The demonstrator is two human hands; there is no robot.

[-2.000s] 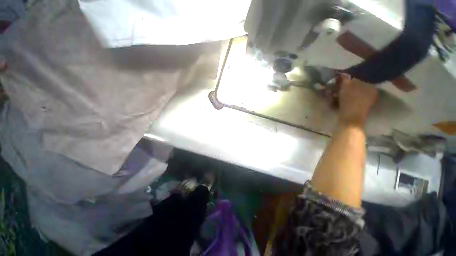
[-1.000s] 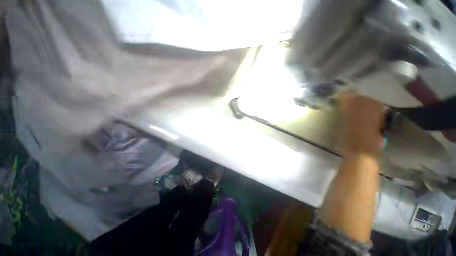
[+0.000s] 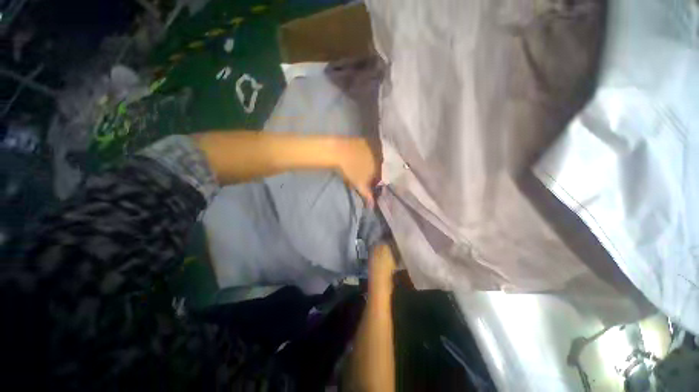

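Note:
A mauve-grey cloth panel (image 3: 475, 115) hangs over the near edge of the white machine table. My left hand (image 3: 357, 167) reaches in from the left, its fingers closed at the panel's left edge. My right hand (image 3: 382, 256) comes up from the bottom, just below the left one, by the same edge; it is blurred and its fingers are hidden. Light grey cut pieces (image 3: 306, 222) lie heaped beneath and beside my hands. A white piece (image 3: 613, 145) lies over the panel at the right.
A brown carton (image 3: 326, 37) stands behind the grey heap. The green floor (image 3: 207, 76) holds scraps and yellow-black tape at the upper left. The white table edge (image 3: 510, 337) and part of the lit sewing machine (image 3: 640, 360) show at the lower right.
The view has swung left from the sewing machine to the cloth. My right hand has left the machine's needle area. My left hand has come into view, at the panel's edge.

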